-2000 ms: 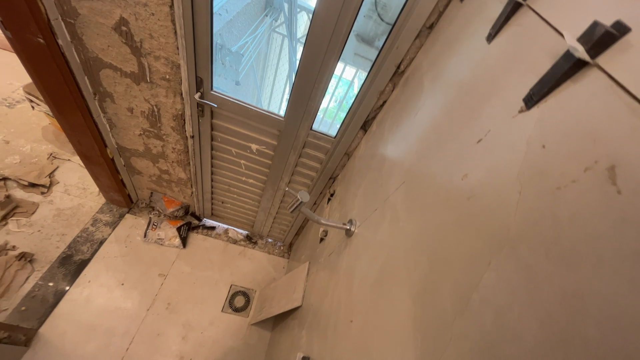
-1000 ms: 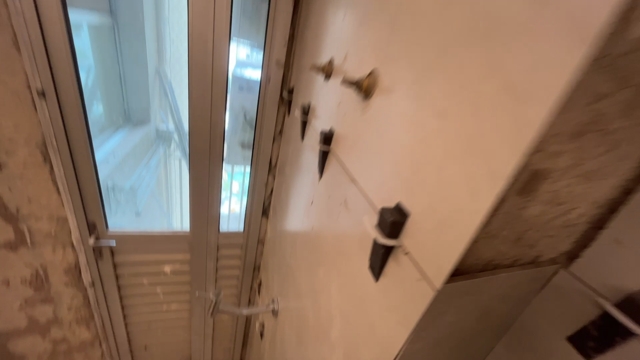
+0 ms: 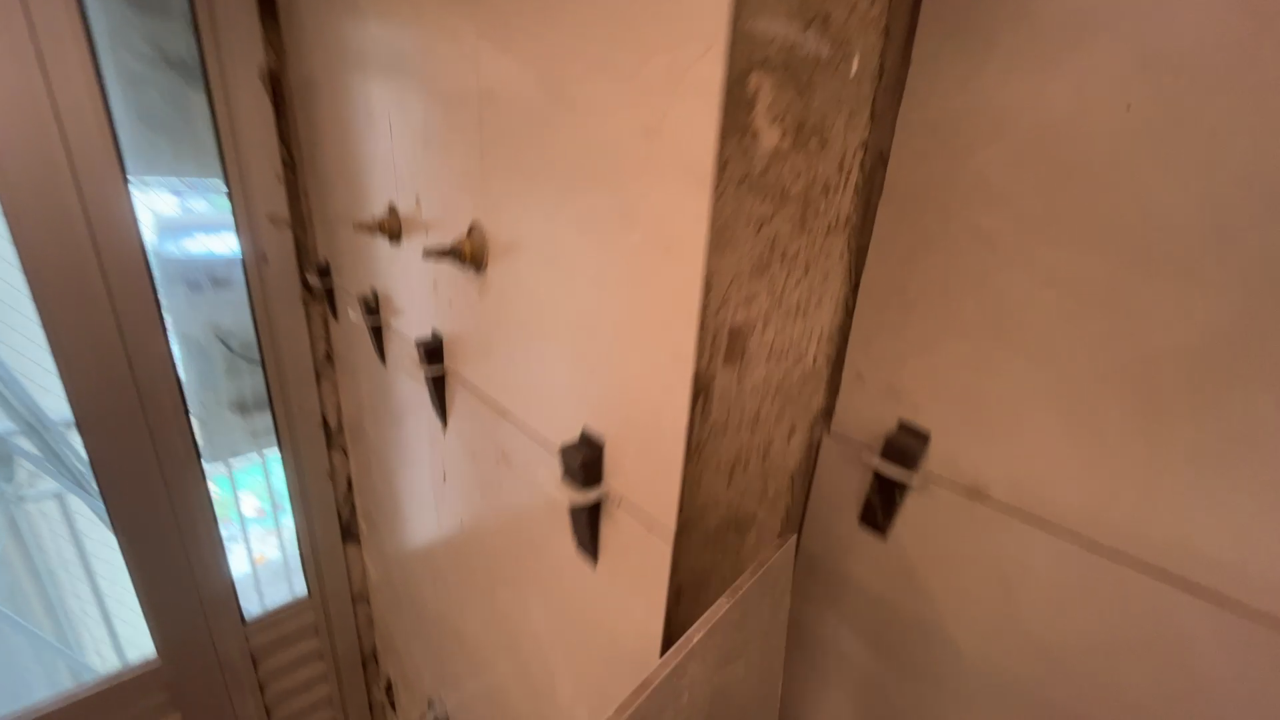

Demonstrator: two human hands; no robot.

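Note:
Neither of my hands shows in the head view. Large beige wall tiles (image 3: 560,150) cover the wall ahead. Along their joint several black tile-leveling wedges sit in pale clips, the nearest one (image 3: 585,495) at the middle of the view. Another black wedge (image 3: 895,477) straddles a joint on the right-hand wall tiles (image 3: 1080,300). Two brass-coloured fittings, one (image 3: 463,250) nearer and one (image 3: 385,224) farther, stick out above the row of wedges. The picture is blurred.
A metal-framed glazed door (image 3: 120,380) stands at the left, with a rough gap along its frame. Between the tiled faces runs a bare, rough wall strip (image 3: 780,300). A tile's edge (image 3: 700,635) rises at the bottom, in the corner.
The view has swung up and to the right, from the floor, drain and door to the wall corner with the wedges. No hand appears in any frame.

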